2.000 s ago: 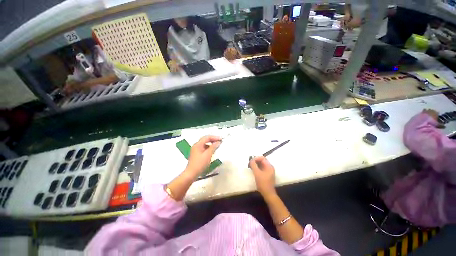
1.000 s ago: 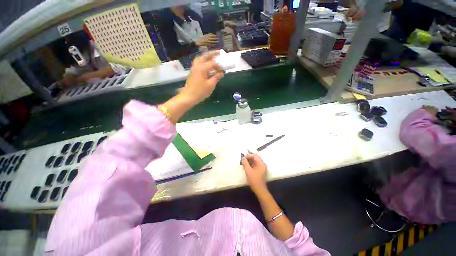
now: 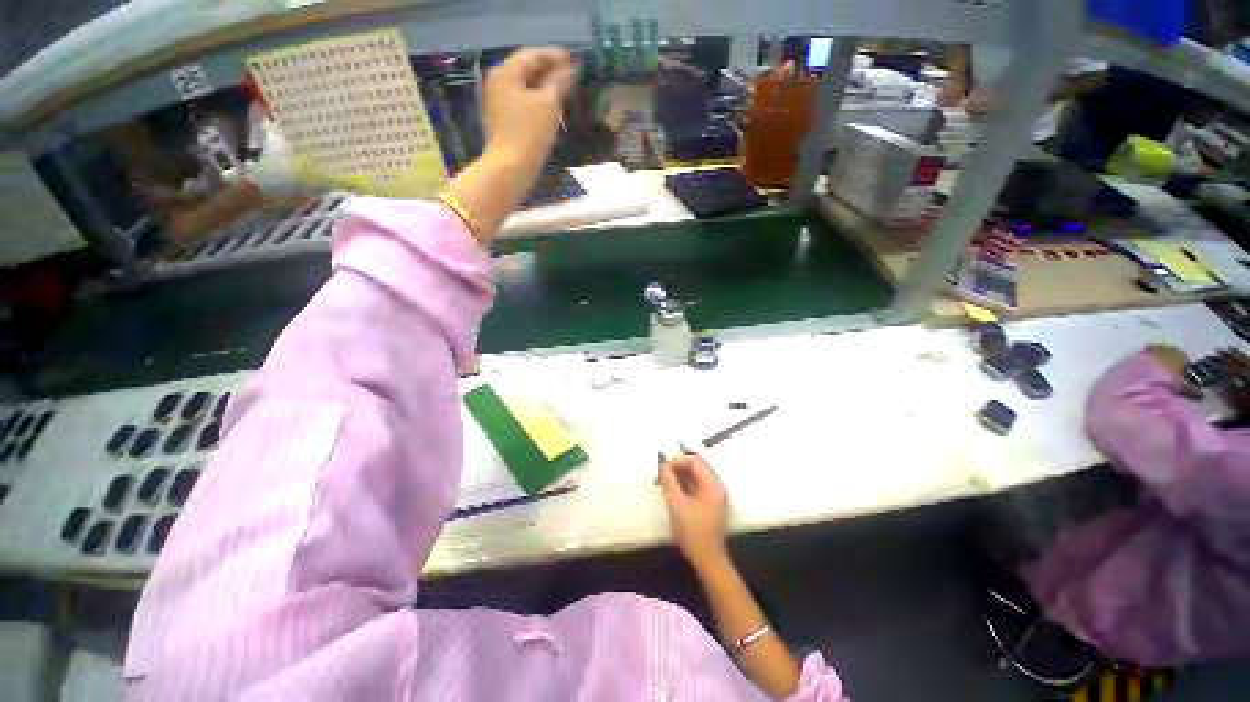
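My left hand (image 3: 528, 103) is raised high over the conveyor, at the height of the shelf frame; its fingers are bent and blurred, and I cannot tell if it holds anything. My right hand (image 3: 696, 497) is low over the bench's front part, its fingertips pinched on a small pointed tool (image 3: 664, 461). A green-and-yellow strip (image 3: 524, 439) lies flat on a white sheet left of my right hand. A dark pen (image 3: 740, 427) lies on the bench beyond my right hand, with a small black piece (image 3: 738, 405) beside it.
A pump bottle (image 3: 669, 336) and small dark bottle (image 3: 705, 351) stand at the bench's back edge by the green conveyor (image 3: 590, 281). A tray of black watch-like units (image 3: 151, 473) is at left. Loose units (image 3: 1014, 359) lie at right, near another worker's pink sleeve (image 3: 1145, 418).
My left hand has risen from the bench to above the conveyor; the white item seen in it earlier no longer shows. More of the strip's yellow part is visible. My right hand stays low.
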